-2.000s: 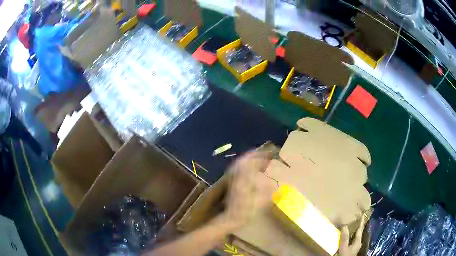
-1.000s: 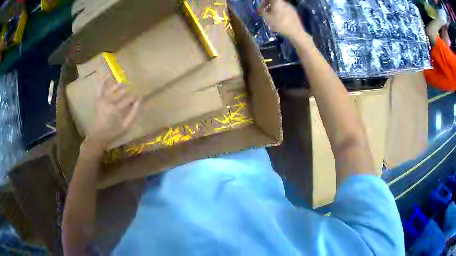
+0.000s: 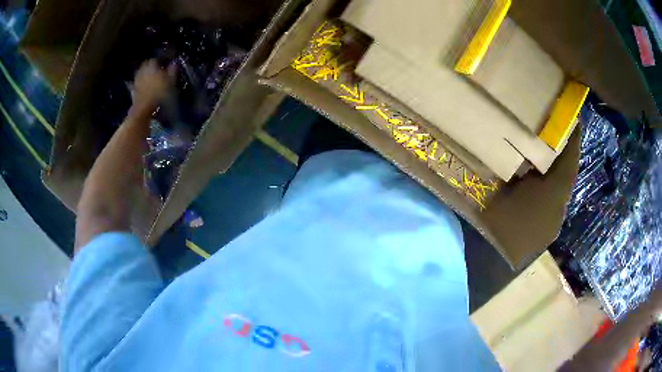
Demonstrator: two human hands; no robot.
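Note:
My left hand [image 3: 152, 86] is blurred and reaches into the deep left carton [image 3: 69, 138], among dark glossy bagged parts [image 3: 163, 156]. Whether its fingers hold a packet cannot be told. My right hand is not in view. Tan box blanks [image 3: 435, 94] with two yellow strips [image 3: 565, 116] lie flat in the large open work carton [image 3: 530, 218] against my body. Loose yellow pieces [image 3: 410, 138] lie along the carton's near inner side and left corner.
Clear-bagged parts [image 3: 624, 240] lie at the right, beyond the work carton. A tan carton [image 3: 537, 312] is at the lower right, with a blurred brownish shape and orange patches beside it. Green floor with yellow lines [image 3: 279, 145] shows between the cartons. A red card [image 3: 643, 45] is at the upper right.
The view has swung to the left carton. My left hand has moved off the blanks into that carton. My right hand, over the dark packets at the right before, has left the picture.

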